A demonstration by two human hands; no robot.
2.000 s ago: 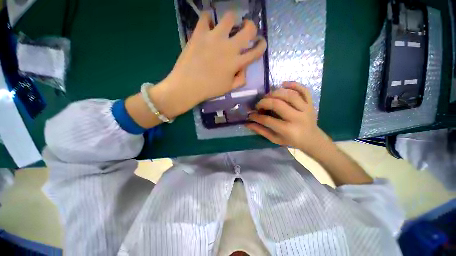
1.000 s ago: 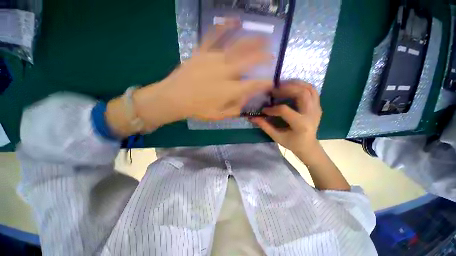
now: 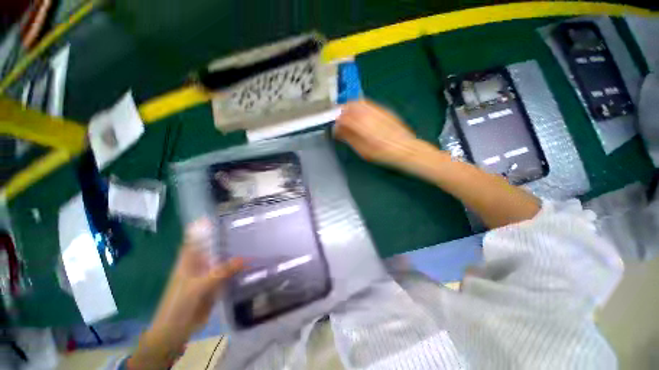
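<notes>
A black phone mid-frame (image 3: 271, 246) lies face-up on a silvery bubble sheet (image 3: 347, 235), slightly tilted to the left. It shows white strips, with a light board area at its far end. My left hand (image 3: 199, 278), blurred, is at its left edge, thumb over the grey face and fingers along the side, gripping it. My right hand (image 3: 372, 134) is beyond the phone to the right, fingers curled, beside a small blue sheet (image 3: 349, 82) and the end of a white strip (image 3: 289, 124). Whether it holds anything cannot be told.
A pale tray (image 3: 274, 90) with many black dots stands behind the phone, a black bundle (image 3: 264, 52) along its back. More phones on bubble sheets lie right (image 3: 498, 130) and far right (image 3: 596, 69). A clear bag (image 3: 135, 202) and white strip (image 3: 85, 260) lie left.
The view has shifted, showing the tray and yellow edge. My right hand has left the phone's near end and reached out to the tray's right. My left hand has moved to the phone's left edge.
</notes>
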